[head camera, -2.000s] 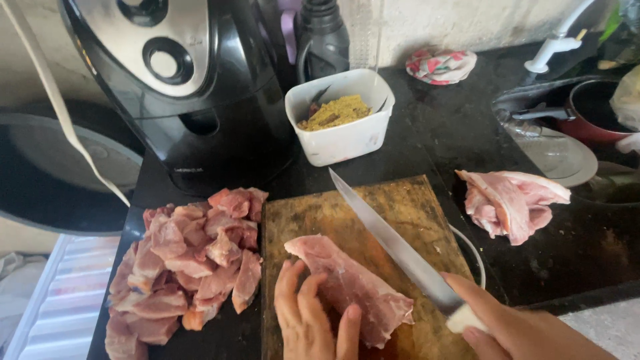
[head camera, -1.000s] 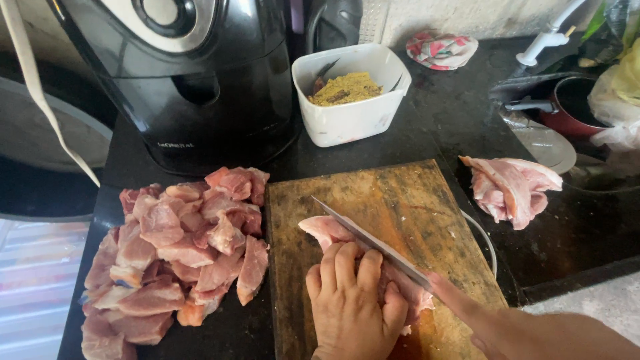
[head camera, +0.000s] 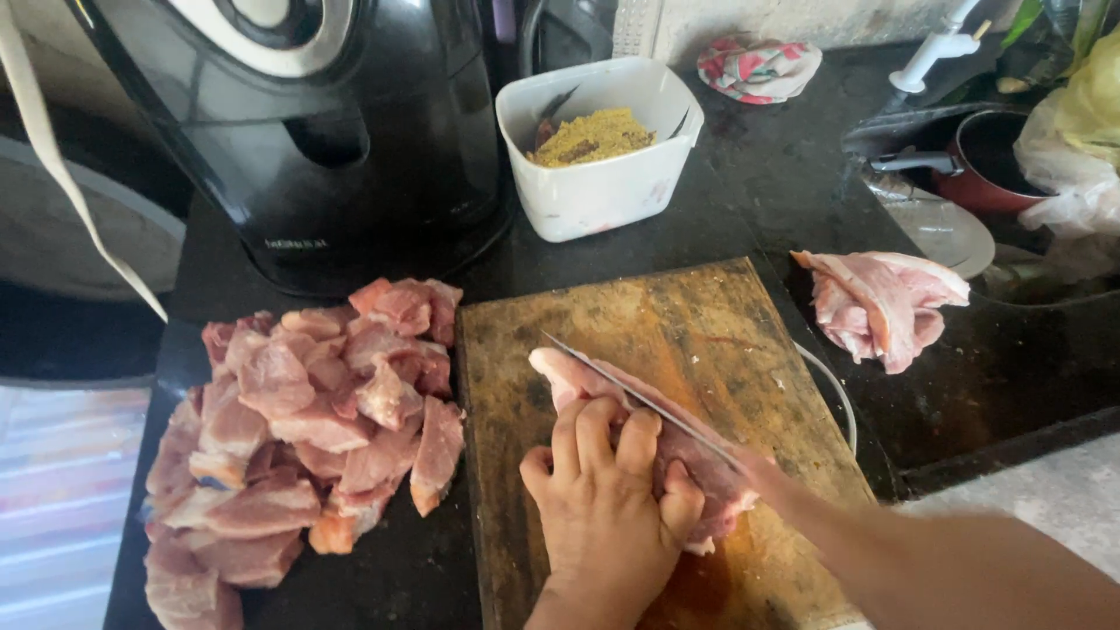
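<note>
A slab of raw meat (head camera: 713, 490) lies slantwise on a worn wooden cutting board (head camera: 700, 306). My left hand (head camera: 604, 490) presses down on the slab with bent fingers. From the right, my right hand (head camera: 787, 494), blurred, grips the knife (head camera: 652, 407); its handle is hidden in the hand. The blade rests edge down along the slab, just beyond my left fingertips, with its tip near the slab's far left end. Left of the board is a heap of raw meat pieces (head camera: 280, 437). Folded strips of raw meat (head camera: 884, 302) lie to its right.
Behind the board stand a black air fryer (head camera: 367, 175) and a white plastic tub (head camera: 604, 197) of yellow crumbly food. A patterned cloth (head camera: 759, 70) lies by the wall. The sink at the right holds a red saucepan (head camera: 980, 188) and a white plate (head camera: 941, 232).
The knife, held above the board to the right of the slab two seconds ago, has come down onto the meat. My left hand has moved from the slab's near left edge onto its top.
</note>
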